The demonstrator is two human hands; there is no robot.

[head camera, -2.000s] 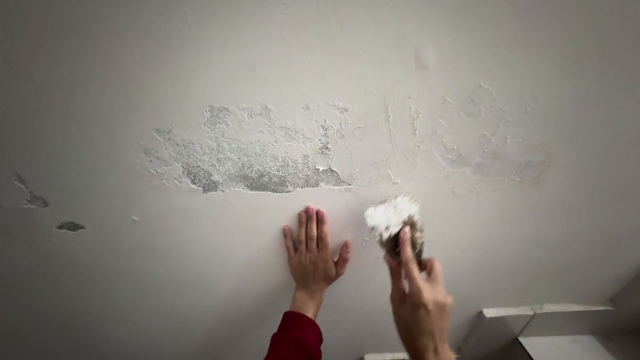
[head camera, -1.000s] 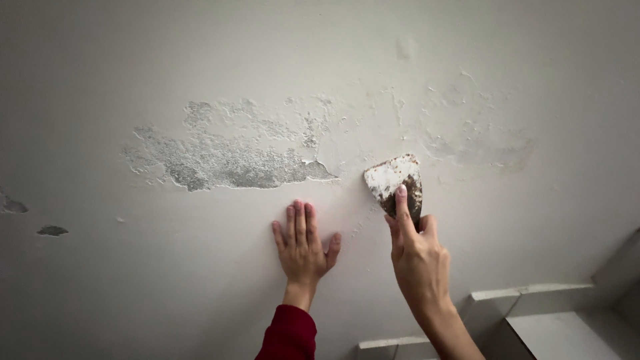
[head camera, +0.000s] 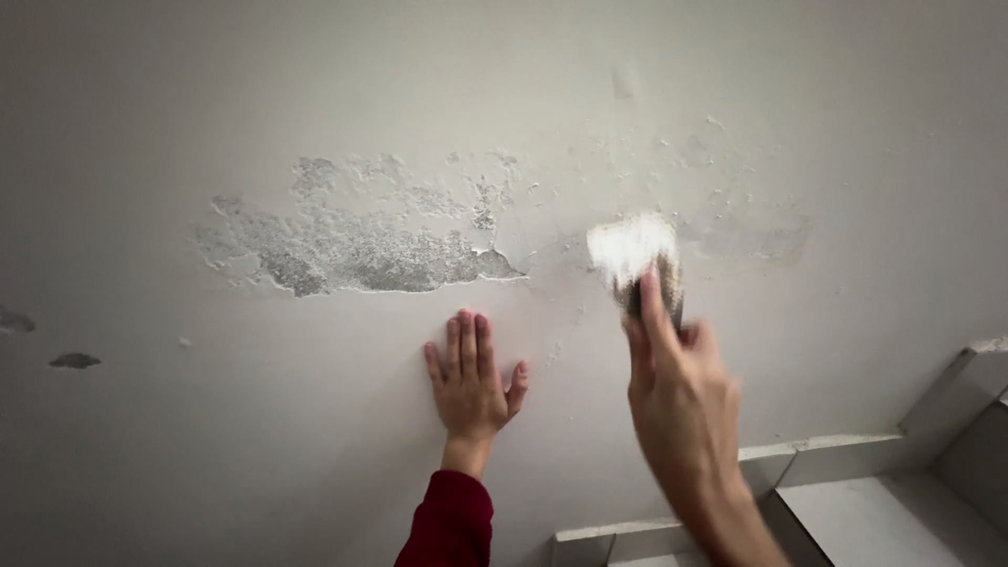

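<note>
My left hand, in a dark red sleeve, lies with its palm against the painted wall, fingers apart, just below a patch of peeled paint that bares rough grey plaster. My right hand is shut on a putty knife, with the index finger laid along it. The knife's wide blade is smeared with white and looks blurred; it is at the wall to the right of the peeled patch. Cracked, lifted bits of paint lie above and to the right of the blade.
Stair steps with tiled skirting climb along the wall at the lower right. Two small dark chips, one of them a bare spot, mark the wall at the far left.
My right hand has shifted the putty knife about over the wall, higher than two seconds ago, and it is still in my grip. My left hand stays flat on the wall.
</note>
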